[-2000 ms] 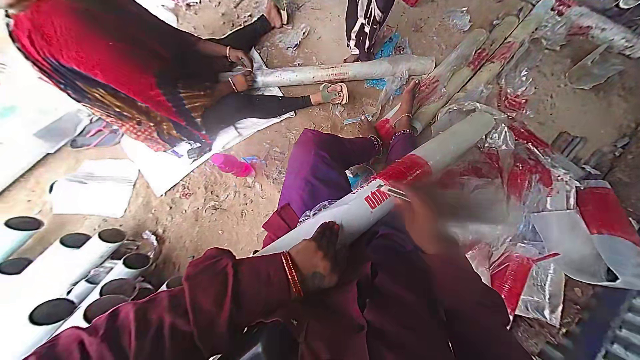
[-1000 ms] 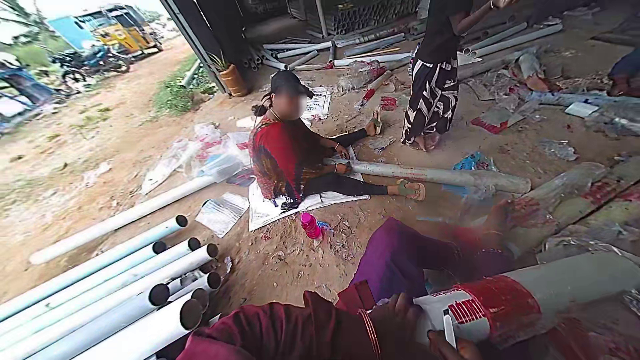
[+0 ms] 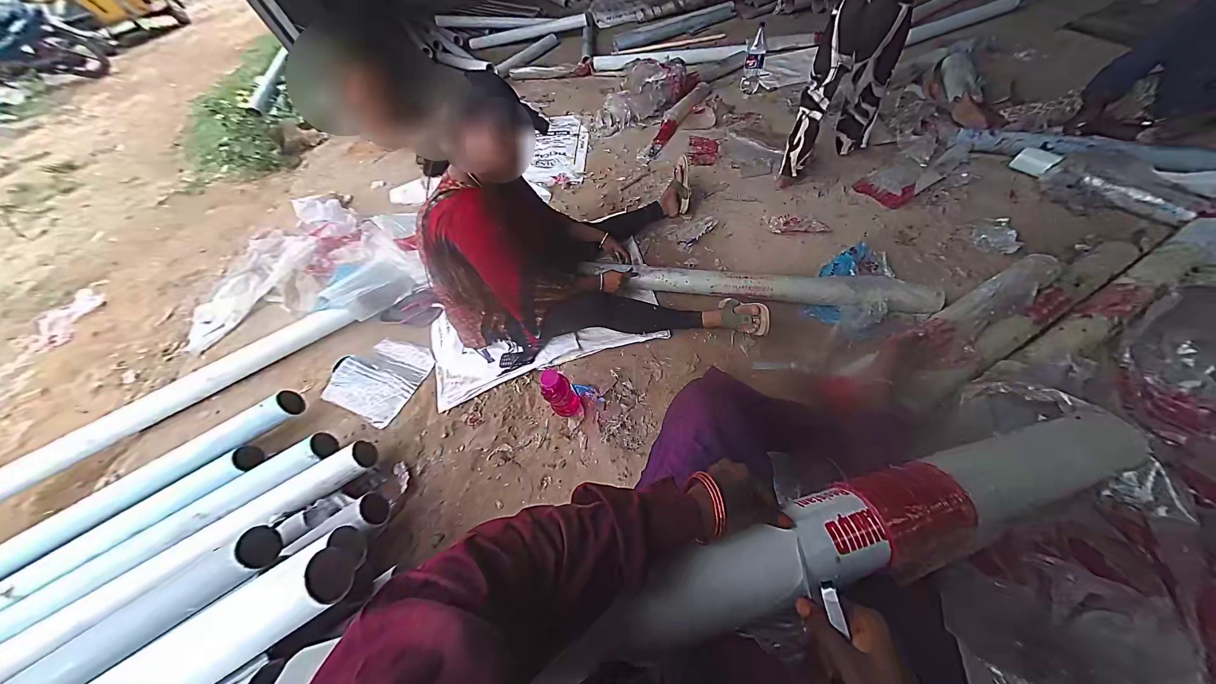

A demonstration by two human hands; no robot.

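Note:
A large grey plastic pipe (image 3: 703,579) lies slantwise across my lap, with a red printed band (image 3: 921,513) of film around it. My left hand (image 3: 736,499) rests on the pipe's upper side, fingers against its surface; a red bangle circles the wrist. In my right hand (image 3: 855,641) is a small flat metal blade (image 3: 834,608), held against the near side of the pipe, left of the red lettering. A film edge seems to run around the pipe between the two hands.
Several pale pipes (image 3: 190,532) lie at the left. A seated person (image 3: 494,256) holds another pipe (image 3: 779,285) ahead. A pink bottle (image 3: 560,392) stands on the ground. Crumpled plastic film (image 3: 1045,608) lies at the right. Another person's legs (image 3: 836,85) show farther back.
The view has swung up and back down somewhat. My right hand, blurred near the red band two seconds ago, is now at the pipe's near side, left of the lettering.

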